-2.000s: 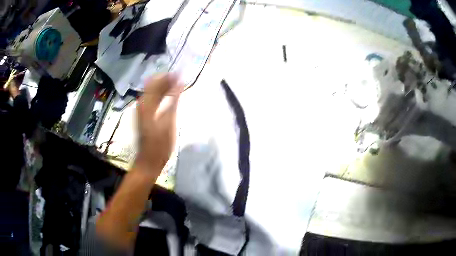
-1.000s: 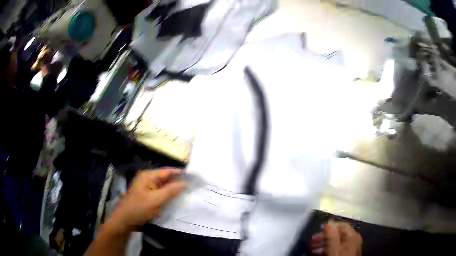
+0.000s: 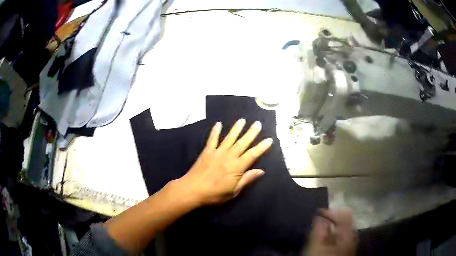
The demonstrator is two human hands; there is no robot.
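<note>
A dark garment panel (image 3: 185, 150) lies dark side up on the white sewing table, with notched upper edges and a curved right edge. Its lower part runs down to the picture's bottom edge. My left hand (image 3: 230, 162) lies flat on the panel with the fingers spread, holding nothing. My right hand (image 3: 332, 232) is blurred at the panel's lower right corner; its grip is hidden by blur. The presser foot area (image 3: 317, 135) of the white sewing machine (image 3: 380, 75) is right of the panel's upper part.
Pale cut pieces with dark patches (image 3: 112, 65) are stacked at the table's upper left. Printed scale marks (image 3: 107, 196) run along the table's front left edge. Part of another machine with a teal wheel (image 3: 5, 95) shows at the far left. Dark cloth lies beyond the machine at upper right.
The pale-sided cloth with the dark strip is no longer seen; a dark side now faces up. My left hand has moved right onto the cloth and spread. The view has shifted towards the machine.
</note>
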